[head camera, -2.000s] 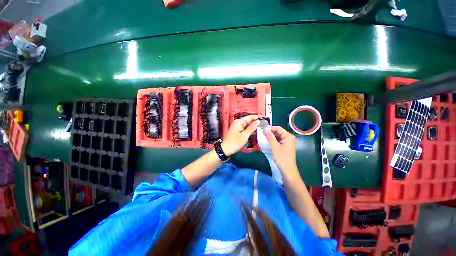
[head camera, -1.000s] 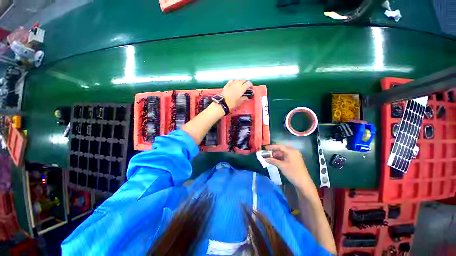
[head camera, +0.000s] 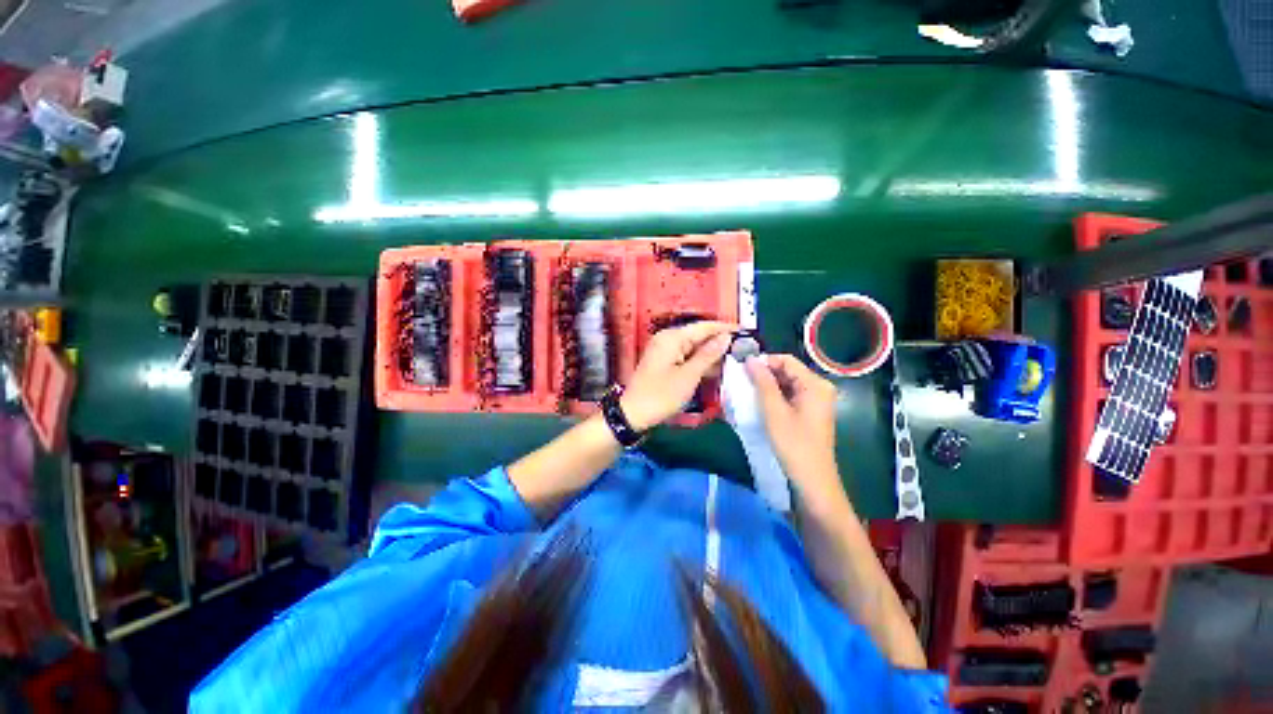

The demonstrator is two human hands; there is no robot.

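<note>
The coral parts tray (head camera: pixel 635 296) lies in front of me with rows of dark wired modules (head camera: pixel 511 324) in its compartments. My left hand (head camera: pixel 676 371), with a black band at the wrist, pinches a small dark module (head camera: pixel 743 343) over the tray's right end. My right hand (head camera: pixel 793 407) holds a white adhesive strip (head camera: pixel 754 444) that hangs down toward my smock, its upper end at the module. The fingertips of both hands almost meet. A single module (head camera: pixel 687 255) lies in the upper right compartment. My left hand partly hides the module row below it.
The black pocket tray (head camera: pixel 284 395) is at left. Right of the coral tray are a tape roll (head camera: pixel 847 335), punched strip (head camera: pixel 906 453), yellow rubber bands (head camera: pixel 974 299), blue container (head camera: pixel 1022 381) and loose module (head camera: pixel 949 446). A red-orange tray (head camera: pixel 1215 460) holds a striped sheet (head camera: pixel 1148 374).
My left hand has come back from the tray's upper right compartment to my right hand, now with a module at its fingertips. My right hand has moved up slightly with the strip.
</note>
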